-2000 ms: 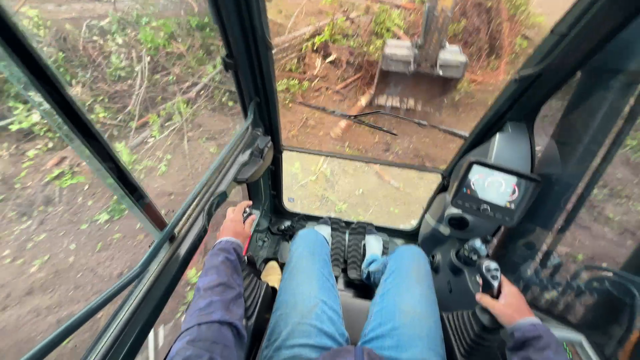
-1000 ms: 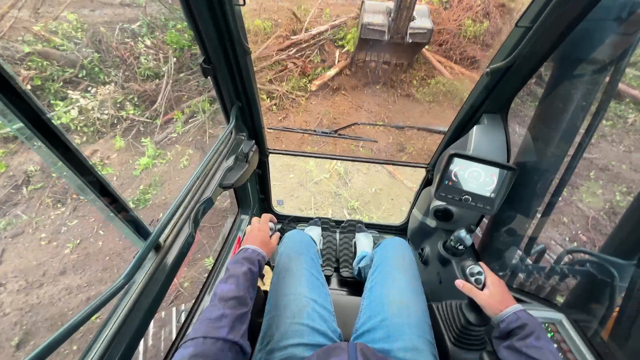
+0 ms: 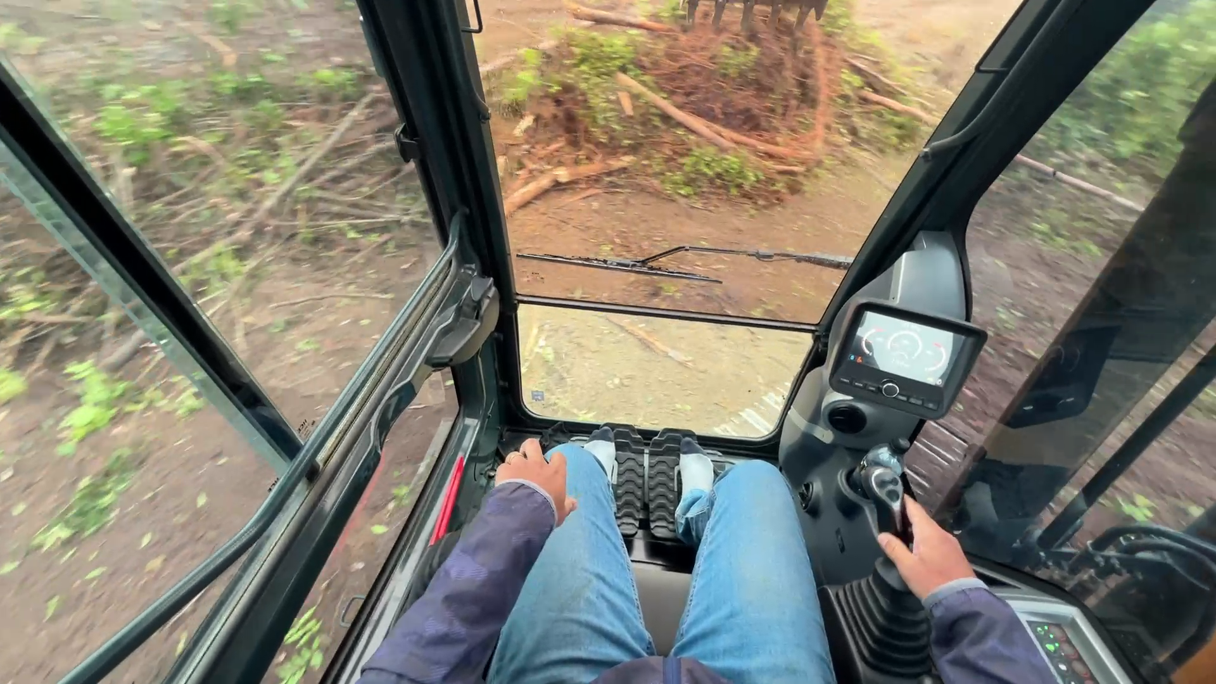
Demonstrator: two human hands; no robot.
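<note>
My right hand [image 3: 926, 551] is wrapped around the right joystick [image 3: 885, 494], which rises from a black rubber boot [image 3: 882, 622] on the right console. At the left, my left hand [image 3: 537, 477] is at knee height beside my left leg; what lies under its palm is hidden, so its grip cannot be made out. Through the windshield the teeth of an excavator bucket [image 3: 755, 13] show at the top edge, above a heap of reddish roots and branches [image 3: 731, 104]. Black foot pedals [image 3: 648, 484] lie between my feet.
A monitor [image 3: 907, 353] stands on the right pillar. The wiper [image 3: 665, 266] crosses the windshield. A handrail [image 3: 313, 456] runs along the left side. Cut branches [image 3: 275, 204] and brush lie outside at left, and a lit switch panel [image 3: 1064, 646] sits beside my right arm.
The bucket has moved up toward the top edge of the view, and the root heap now shows below it. The scene outside has shifted. My right hand stays on the joystick.
</note>
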